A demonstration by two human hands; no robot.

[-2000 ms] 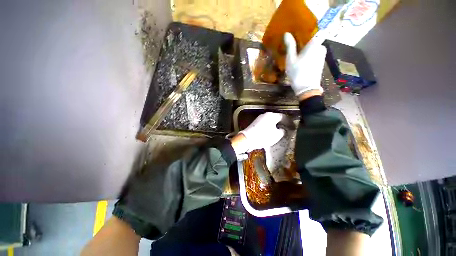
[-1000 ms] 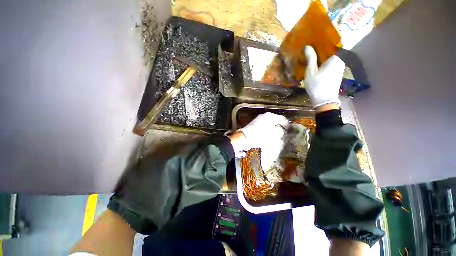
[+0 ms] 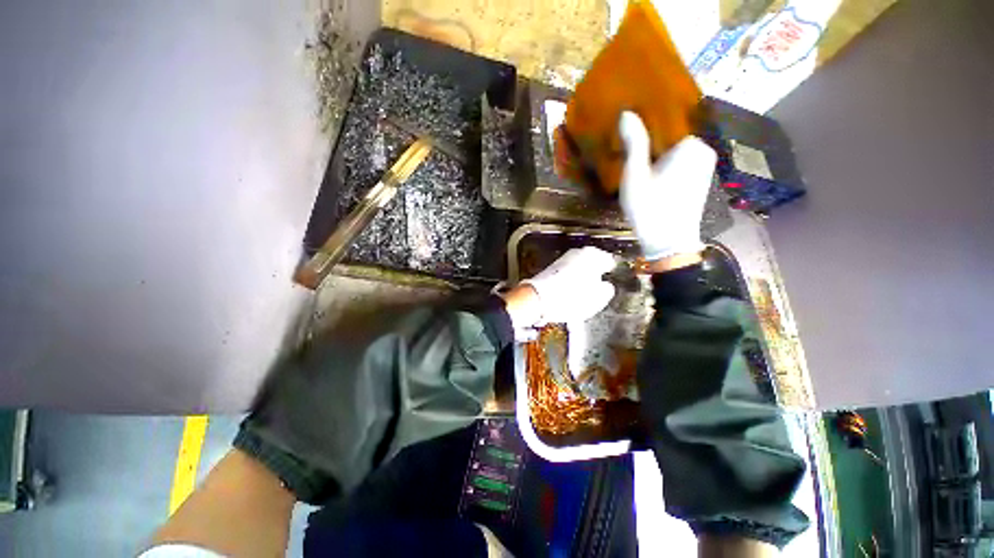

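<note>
My gloved right hand (image 3: 667,196) grips the lower edge of an amber orange sheet (image 3: 638,93), which stands tilted over the solder pot (image 3: 545,196) and hides much of its bright surface. Any coil at the sheet is hidden. My gloved left hand (image 3: 569,292) rests with fingers bent on a crumpled, dirty white wiping cloth (image 3: 621,332) in the scrap tray (image 3: 531,409). Whether its fingers hold the cloth is unclear. Copper wire offcuts (image 3: 561,412) lie beside and below the cloth.
The black dross tray (image 3: 382,65) is left of the pot, with a scraper (image 3: 365,216) lying across it. A small black box (image 3: 752,161) sits right of the pot. A phone (image 3: 493,469) is on my lap. Grey panels flank both sides; a green conveyor (image 3: 861,480) is at lower right.
The orange sheet and my right hand swung right, off the bright solder surface, then came back left over the pot. My left hand has stayed at the cloth.
</note>
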